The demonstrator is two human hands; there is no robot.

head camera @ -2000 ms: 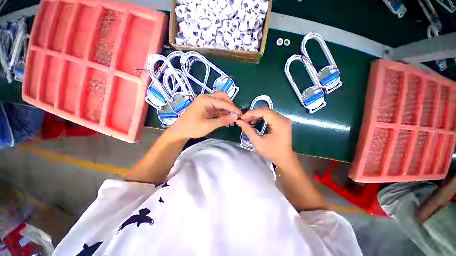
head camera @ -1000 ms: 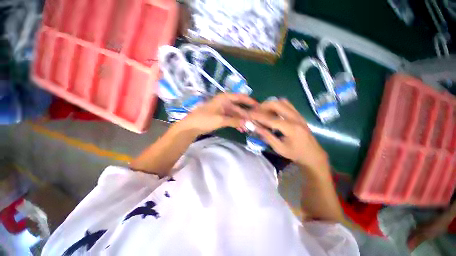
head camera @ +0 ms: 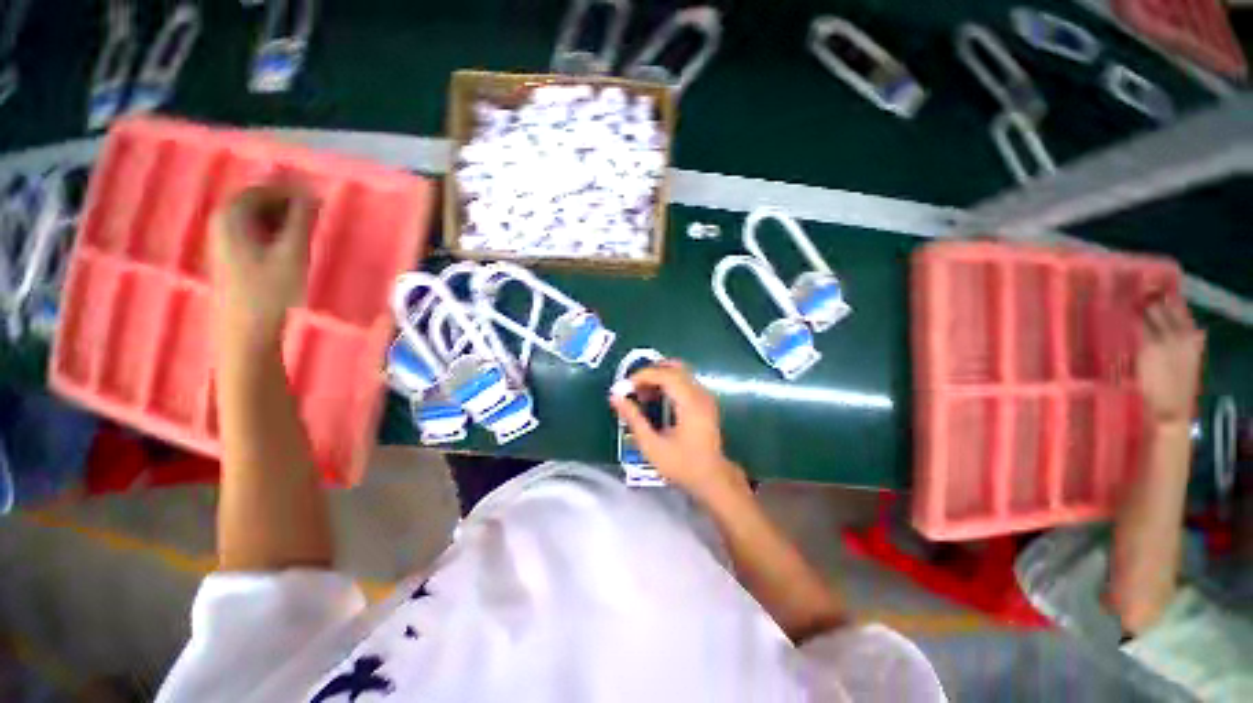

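Note:
My left hand (head camera: 261, 254) is over an upper pocket of the left salmon-pink tray (head camera: 179, 295), fingers bent and blurred; whether it grips anything cannot be seen. My right hand (head camera: 676, 423) holds a small white fitting (head camera: 625, 390) between thumb and fingertips, above a single looped frame (head camera: 642, 460) at the near edge of the green surface. The hand partly covers that frame. A pile of looped frames (head camera: 474, 385) overlaps beside the left tray. Two more looped frames (head camera: 786, 343) lie right of centre.
An open cardboard box (head camera: 561, 258) of white fittings stands beyond the hands. Small white rings (head camera: 704, 231) lie beside it. Another person's hand (head camera: 1168, 360) reaches into the right pink tray (head camera: 1010, 389). More frames (head camera: 866, 66) lie beyond the pale rail (head camera: 825, 202).
My hands have moved apart: my left hand has gone left to the tray, while my right hand stays near the single frame. The view has shifted, showing more beyond the rail. Another person's hand has reached the right tray.

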